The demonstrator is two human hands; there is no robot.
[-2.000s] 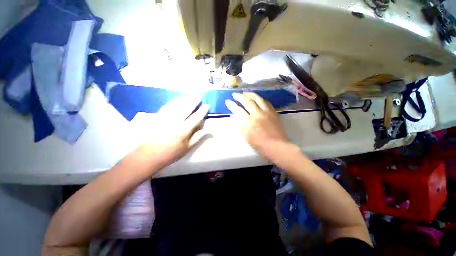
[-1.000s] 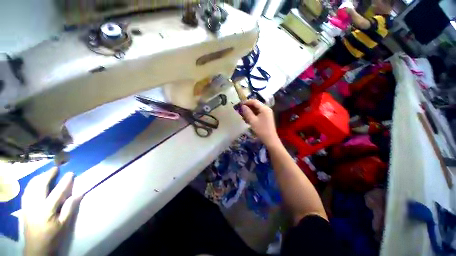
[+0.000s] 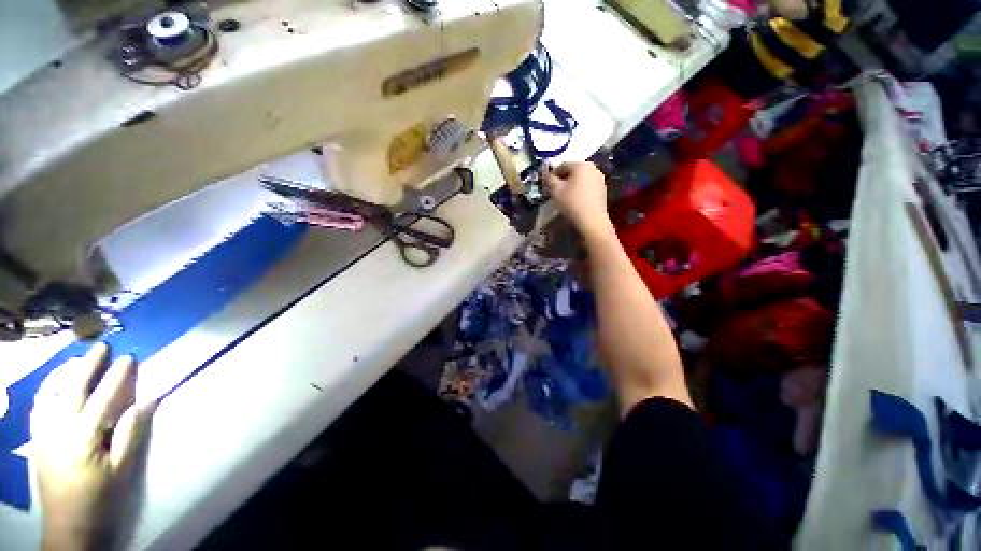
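Note:
A blue denim band (image 3: 204, 282) lies on the machine bed, running under the head of the cream sewing machine (image 3: 269, 97). My left hand (image 3: 86, 431) rests on the band's near edge at the lower left, fingers spread a little, just in front of the presser foot area. My right hand (image 3: 578, 194) is at the small dark holder (image 3: 519, 200) at the table's right edge, fingertips pinched together. Whether they hold something is too small to tell.
Black-handled shears (image 3: 414, 231) and a pink-handled tool (image 3: 331, 219) lie right of the band. Black straps (image 3: 549, 127) lie at the table's far corner. A red plastic stool (image 3: 688, 226) stands right of my right arm, with fabric heaps around it. Denim scraps lie below the table edge.
My right hand has left the band and reached right to the holder, now slightly further over it. The view has turned right. My left hand has stayed on the band.

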